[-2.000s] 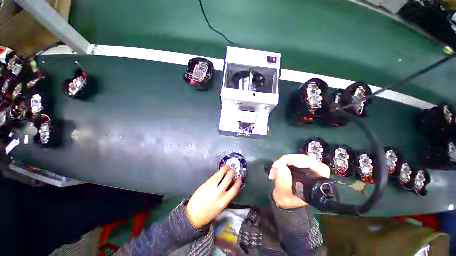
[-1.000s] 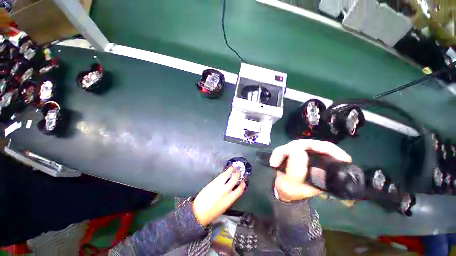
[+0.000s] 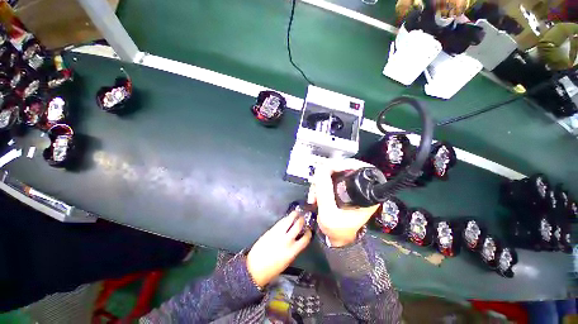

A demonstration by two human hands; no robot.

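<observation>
My left hand (image 3: pixel 277 248) holds a round black housing (image 3: pixel 303 213) with a silver inner part on the bench, at the near edge below the feeder. My right hand (image 3: pixel 339 212) grips the black electric screwdriver (image 3: pixel 360 188), tilted over the feeder's front and beside the housing. Its tip is hidden behind my fingers. The white screw feeder (image 3: pixel 323 130) has an open top with a dark mechanism and a red switch; my right hand covers part of its front tray.
More black housings stand in a row at right (image 3: pixel 417 226), behind them (image 3: pixel 442 159), at far right, beside the feeder (image 3: pixel 269 107) and clustered at left (image 3: pixel 59 147). A thick black cord loops above the screwdriver. Across the green belt, a person's hands are by white blocks (image 3: pixel 413 56).
My right hand and the screwdriver have moved left, from right of the held housing to the feeder's front. My left hand stays on the housing. The view has shifted, showing more across the belt.
</observation>
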